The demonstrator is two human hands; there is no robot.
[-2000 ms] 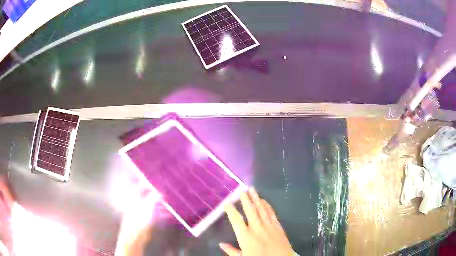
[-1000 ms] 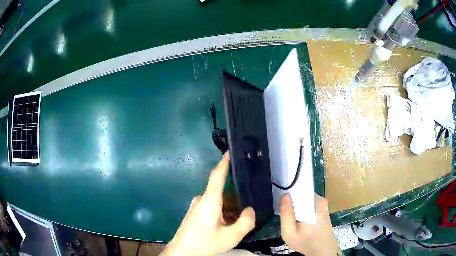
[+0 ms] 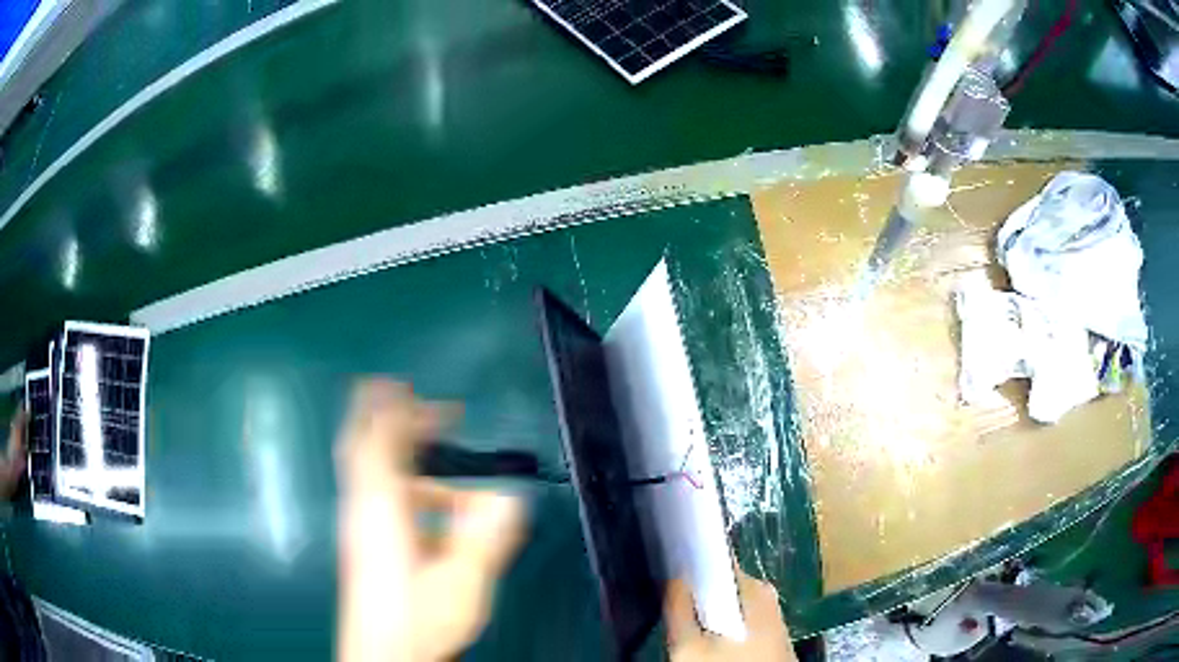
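Note:
A black back housing (image 3: 591, 466) stands on edge in front of me, opened like a book against a white panel back (image 3: 666, 427). Thin lead wires cross from the housing onto the white panel back. My right hand (image 3: 727, 630) grips the lower end of the white panel. My left hand (image 3: 420, 530) is blurred, to the left of the housing, with its fingers around a black output cable bundle (image 3: 478, 462) that reaches toward the housing.
Overlapping panels (image 3: 106, 420) lie at the left, near part of another person's hand. Another panel (image 3: 643, 29) lies on the far green surface. At right, a glue gun (image 3: 921, 181) points down over a cardboard sheet (image 3: 840, 517) with a crumpled white cloth (image 3: 1067, 291).
The panel seen face up earlier is now on edge beside the housing. My left hand has left the housing edge, moved left and taken the cable. More panels show at left.

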